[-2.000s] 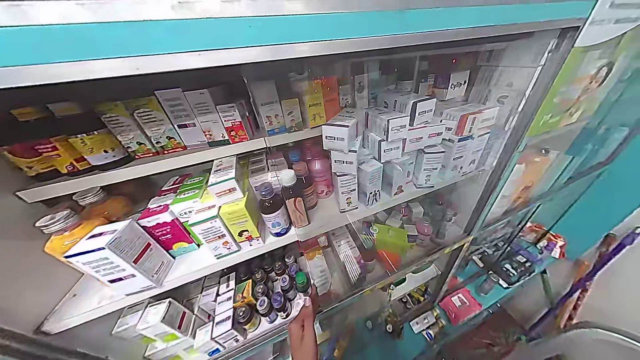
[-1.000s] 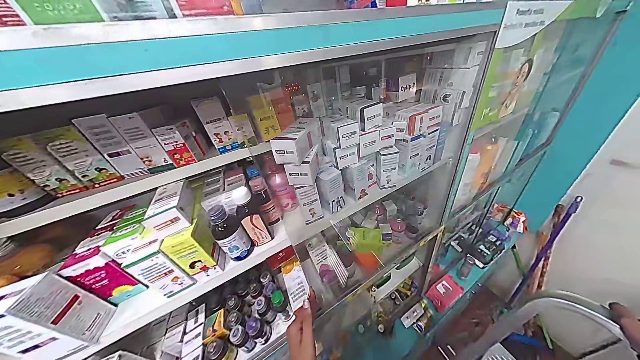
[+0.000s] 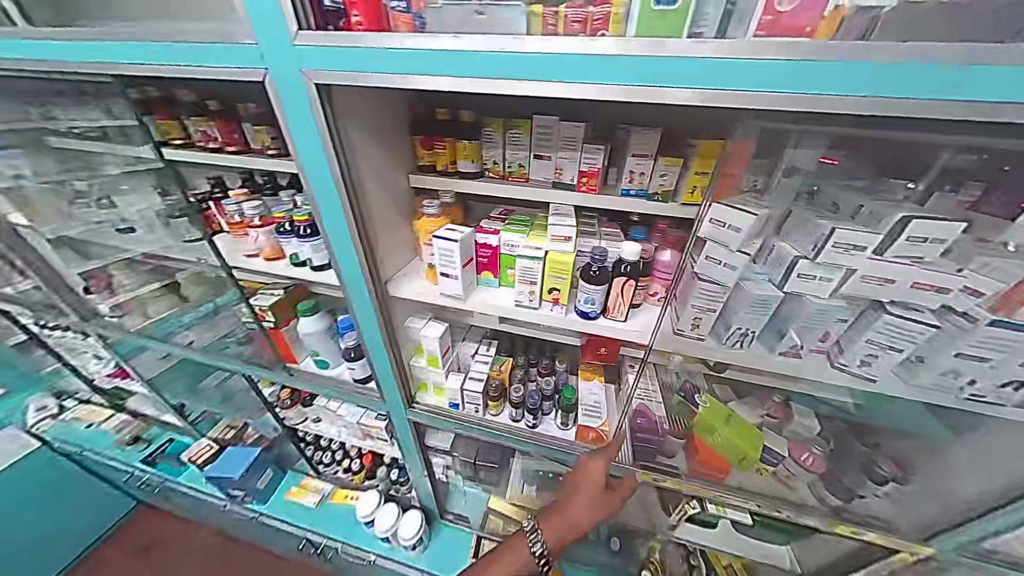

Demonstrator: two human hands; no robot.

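Note:
My left hand (image 3: 588,492), with a metal-link band at the wrist, reaches up from the bottom. Its fingers are apart, with the fingertips at the lower edge of a sliding glass pane (image 3: 800,360). Just above and left of it, an orange and white box (image 3: 593,404) stands on the lower shelf, beside small bottles with dark and green caps (image 3: 566,406). On the middle shelf are cartons (image 3: 454,260), a dark blue bottle (image 3: 593,284) and a white-capped bottle (image 3: 623,282). My right hand is out of view.
Behind the glass, white boxes (image 3: 816,276) are stacked on the right. A teal upright (image 3: 352,280) divides off the left cabinet, which holds bottles (image 3: 310,240). White-capped tubs (image 3: 386,520) and a blue box (image 3: 240,472) sit on the teal ledge below.
The view has swung left, bringing the left cabinet into sight. My right hand, at the right edge beside a metal rail one second ago, has left view. My left hand remains by the glass edge.

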